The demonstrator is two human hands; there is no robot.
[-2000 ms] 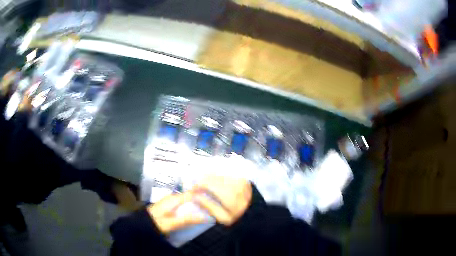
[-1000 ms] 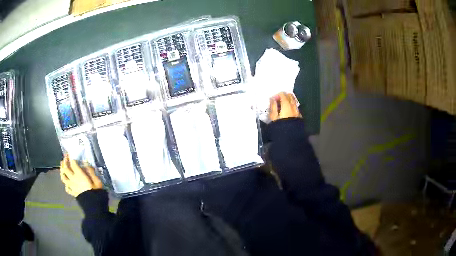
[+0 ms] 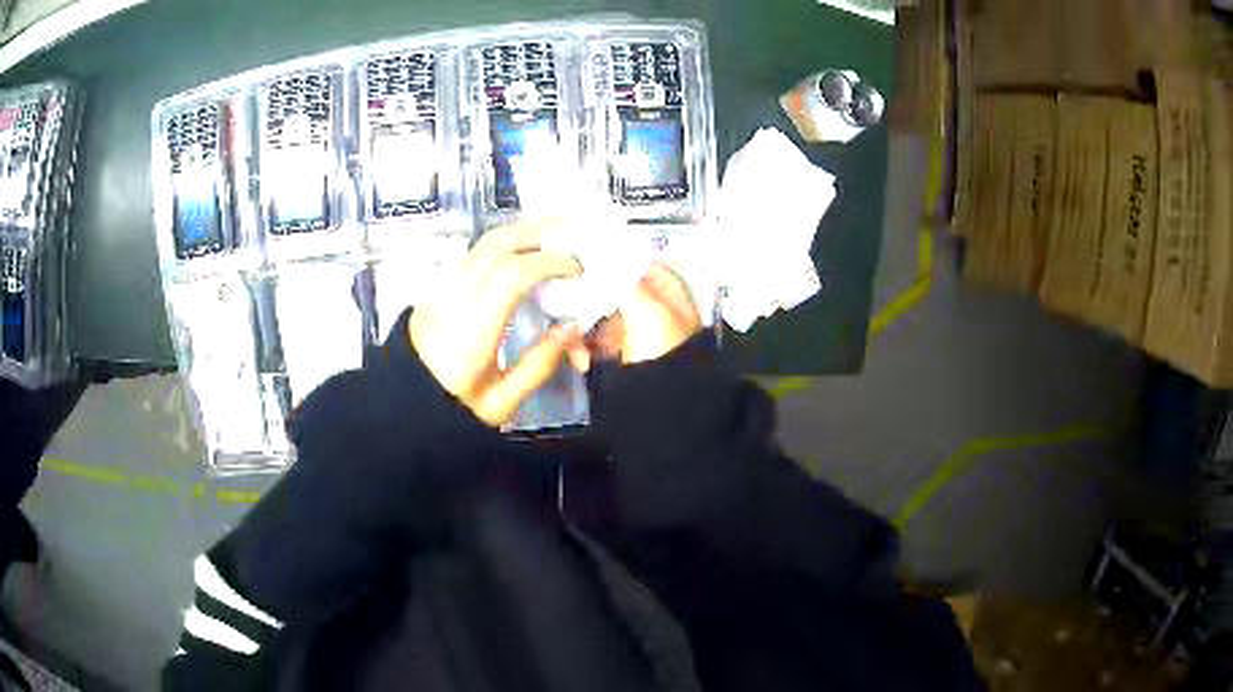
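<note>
A clear blister tray lies in front of me. Its far row holds bare keypad phones with dark keys and lit-looking screens. Its near row shows white bagged phones at the left; my arms and hands cover much of the rest. My left hand and my right hand are close together over the near row, with a white phone bag pinched between them. Glare blurs the bag's edges, and what is inside it cannot be told. A pile of white empty bags lies right of the tray.
An open can stands beyond the bag pile on the dark green bench. A neighbouring tray is at the far left, a dark sleeve below it. Brown cartons stand at the right, beside the grey floor with yellow lines.
My right hand has come left from the bag pile, and my left hand has moved right from the tray's left corner. They now meet over the near row with a white bag.
</note>
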